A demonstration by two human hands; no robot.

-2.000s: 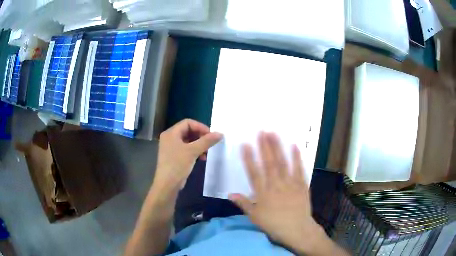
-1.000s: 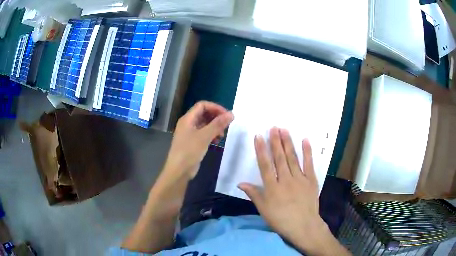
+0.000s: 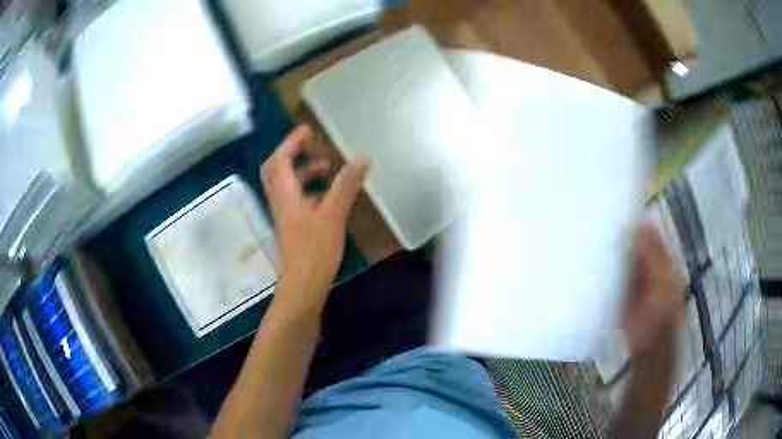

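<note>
A white layup with the backsheet up (image 3: 544, 214) is in the air at the right, blurred by motion. My right hand (image 3: 656, 279) grips its right edge; the hand is blurred and its fingertips are partly hidden. My left hand (image 3: 313, 184) is raised over the bench near the left edge of the pale stack, fingers curled apart, holding nothing. The pale greenish-white stack (image 3: 386, 129) lies in the open carton, partly covered by the layup. A pale template (image 3: 216, 255) with a dark line and white border lies on the dark green mat (image 3: 163, 326).
Stacks of blue cell strings (image 3: 64, 343) stand at the lower left. White sheet piles (image 3: 159, 86) lie along the far side. The brown carton (image 3: 549, 43) is beyond the layup. A rack with white rectangles in rows (image 3: 716, 184) is at the far right, with closely spaced bars at the bottom.
The view has turned right. The white layup has left the mat and is up in my right hand at the right, uncovering the template. My left hand is away from the layup.
</note>
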